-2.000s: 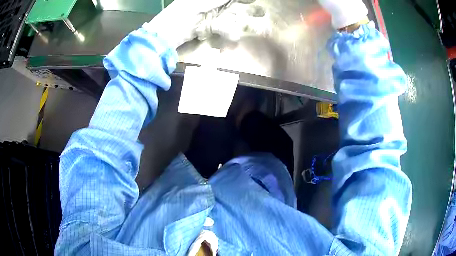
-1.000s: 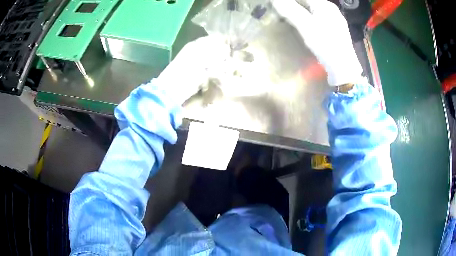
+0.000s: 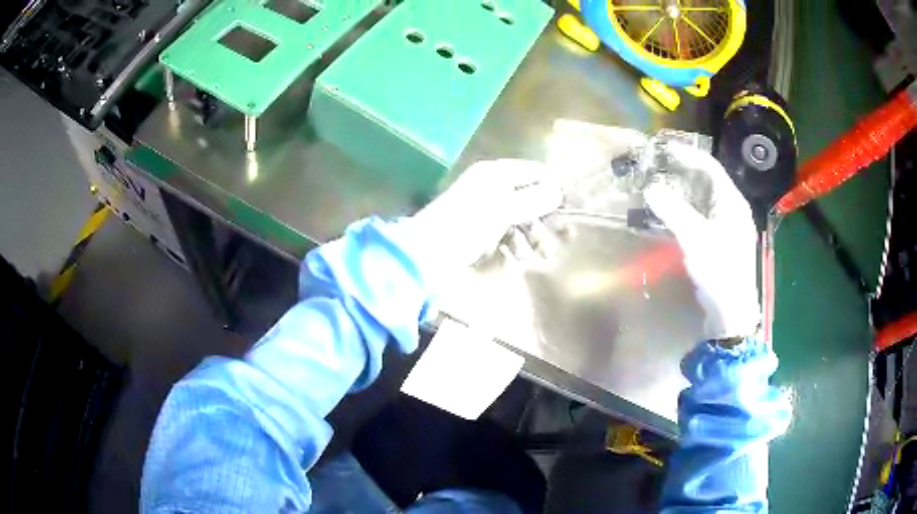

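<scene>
A clear plastic bag (image 3: 595, 171) with small dark parts in it is stretched between my two white-gloved hands above the steel bench. My left hand (image 3: 495, 213) pinches the bag's left end, with its other fingers spread below. My right hand (image 3: 698, 233) holds the right end, where dark bits show beside the fingers. Glare washes out the fingertips. A white paper sheet (image 3: 463, 369) hangs over the bench's front edge below my left hand.
Green fixtures (image 3: 427, 80) stand at the left of the steel bench (image 3: 603, 321). A yellow-and-blue wheel toy (image 3: 672, 40) is at the far side. A black round device (image 3: 759, 151) and a red-orange wrapped bar (image 3: 855, 151) lie at the right, by the green conveyor (image 3: 830, 331).
The view has shifted, bringing in the wheel toy and more of the fixtures. The bag, earlier beyond my left hand, is now held between both hands, farther right.
</scene>
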